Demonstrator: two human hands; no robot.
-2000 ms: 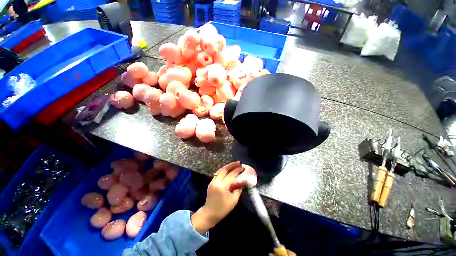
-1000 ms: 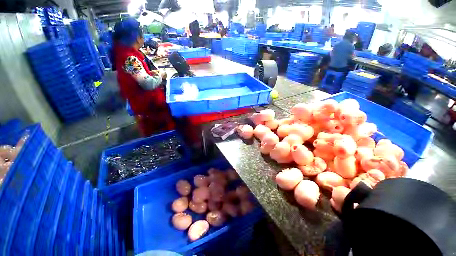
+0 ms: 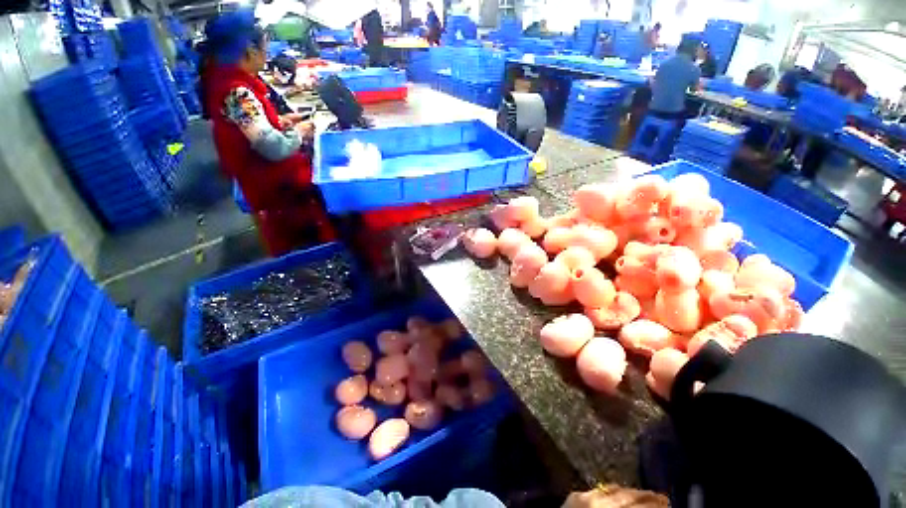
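Many flesh-pink hollow doll heads (image 3: 679, 269) lie heaped on the speckled bench (image 3: 477, 316), some with round openings showing. More pink pieces lie in a blue bin (image 3: 298, 437) beside the bench at lap level. My left hand (image 3: 618, 498) shows only as a thin strip at the bottom edge, next to the black drum-shaped fan (image 3: 795, 417); its fingers and anything in it are cut off. My light blue sleeve is at the bottom edge, left of it. My right hand is out of the picture.
A blue tray (image 3: 422, 181) stands over a red tray (image 3: 417, 211). Another blue tray (image 3: 795, 233) is behind the heap. A second bin (image 3: 273, 296) holds dark shiny things. Stacked blue bins (image 3: 109, 397) stand left. A person in red (image 3: 253, 149) stands beyond; others are farther back.
The view has swung left and up from the work at the bench. The left hand, the piece and the metal tool held before have dropped out of view, except a strip of hand now.
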